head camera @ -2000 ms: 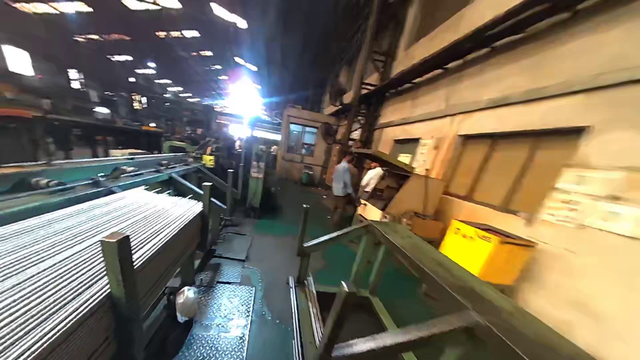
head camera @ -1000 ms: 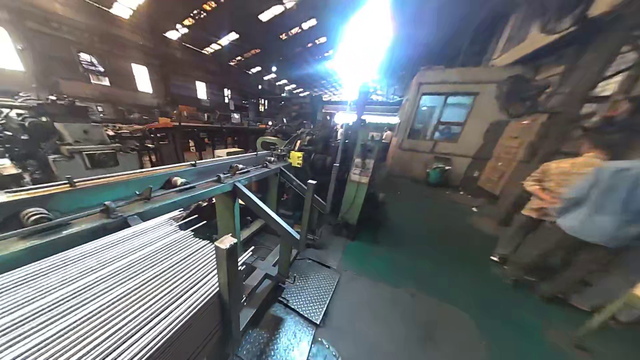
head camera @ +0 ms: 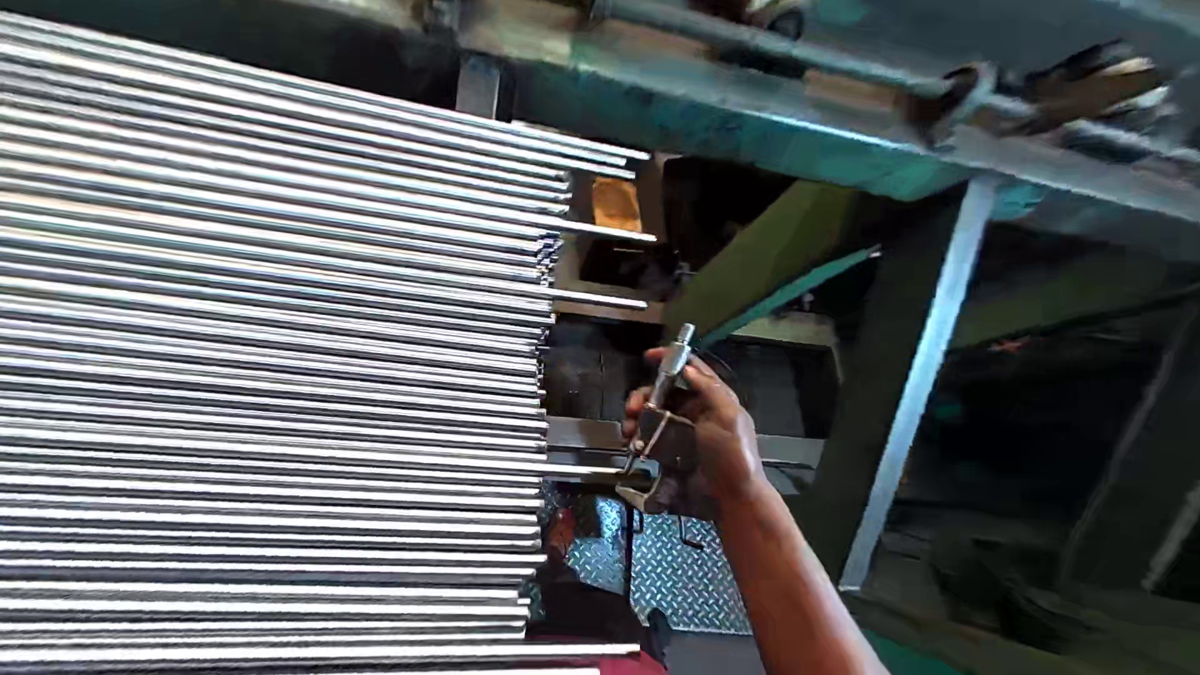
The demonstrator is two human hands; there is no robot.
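Note:
My right hand (head camera: pixel 708 422) comes in from the lower right and holds an outside micrometer (head camera: pixel 669 375), its thimble pointing up and its frame opening downward. The micrometer's jaws are at the tip of one metal rod (head camera: pixel 600 468) that sticks out past the others; whether they touch it cannot be told. A wide stack of bright metal rods (head camera: pixel 272 319) fills the left side, ends toward my hand. Several rods stick out farther than the rest. My left hand is not in view.
A green steel beam (head camera: pixel 750 127) with a shaft and rollers runs across the top. A metal post (head camera: pixel 923 375) and a diagonal green brace (head camera: pixel 764 253) stand to the right. Checkered metal plate (head camera: pixel 684 572) lies below the hand, beside dark and red cloth (head camera: pixel 586 609).
The view has turned down and moved close to the rod ends. My right hand with the micrometer has come into view; the walkway and the people seen earlier are out of view.

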